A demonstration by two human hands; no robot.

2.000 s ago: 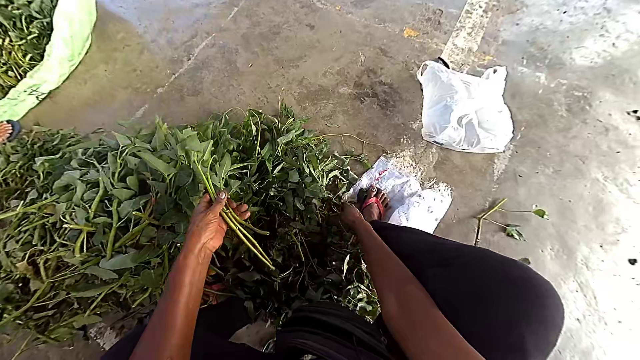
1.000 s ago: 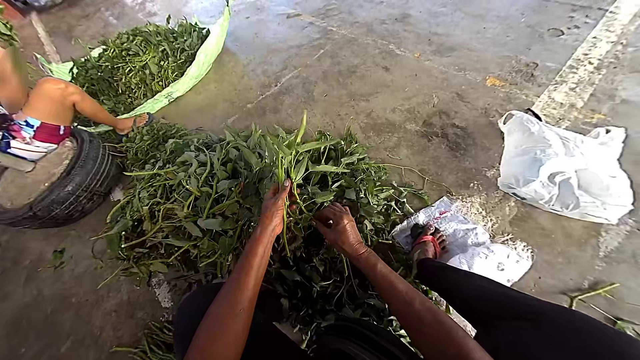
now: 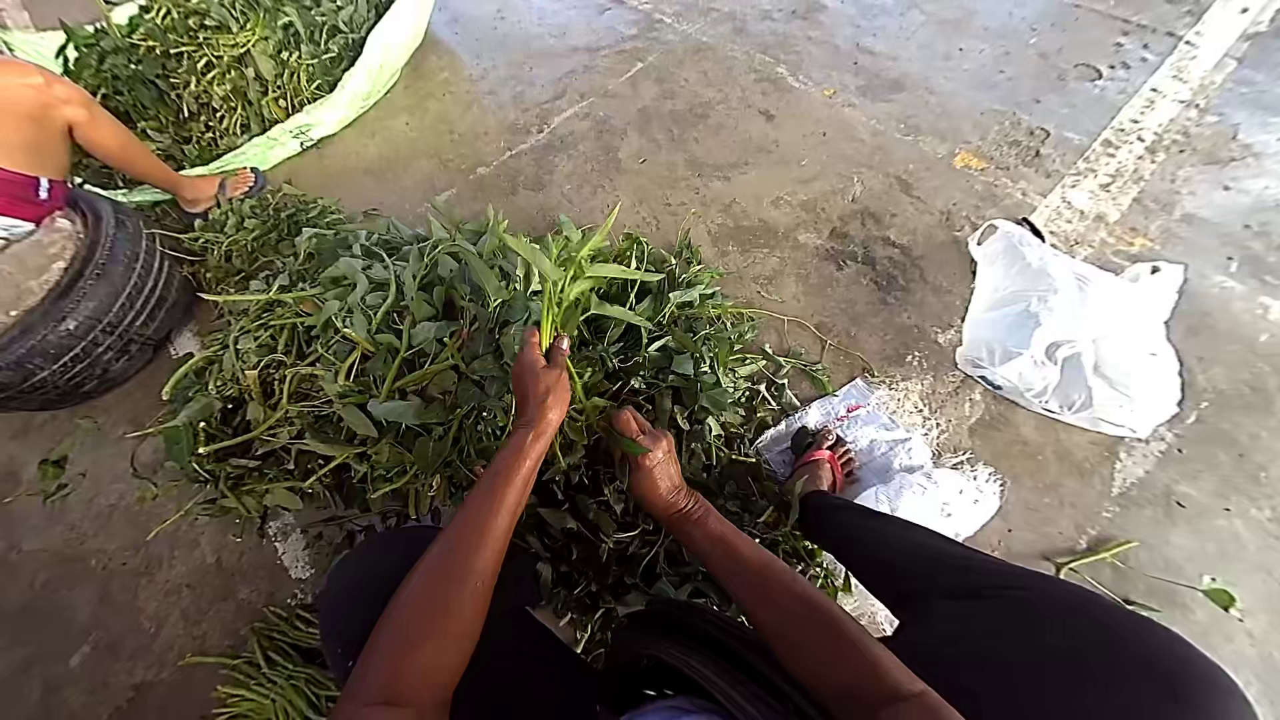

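A large heap of leafy green stems (image 3: 400, 350) lies on the concrete in front of me. My left hand (image 3: 541, 385) is closed around a small upright bunch of green stems with long narrow leaves (image 3: 580, 275), over the middle of the heap. Just right of it and a little nearer to me, my right hand (image 3: 648, 460) has its fingers curled, with a green leaf (image 3: 630, 443) at them. Whether that leaf is gripped or only touches the fingers is unclear. Darker leaves lie beneath both hands, between my knees.
At the left, a person's leg (image 3: 130, 140) rests beside a tyre (image 3: 100, 310). Behind it, more greens (image 3: 230, 70) lie on a light green sheet (image 3: 340, 105). A white plastic bag (image 3: 1075, 335) stands at the right. My sandalled foot (image 3: 822, 462) is on a white sack (image 3: 900, 470). Cut stems (image 3: 275, 670) lie lower left.
Two seconds ago my right hand was by my foot; it is now beside my left hand, over the heap. The bunch in my left hand now stands with leaves upward. The view has shifted left.
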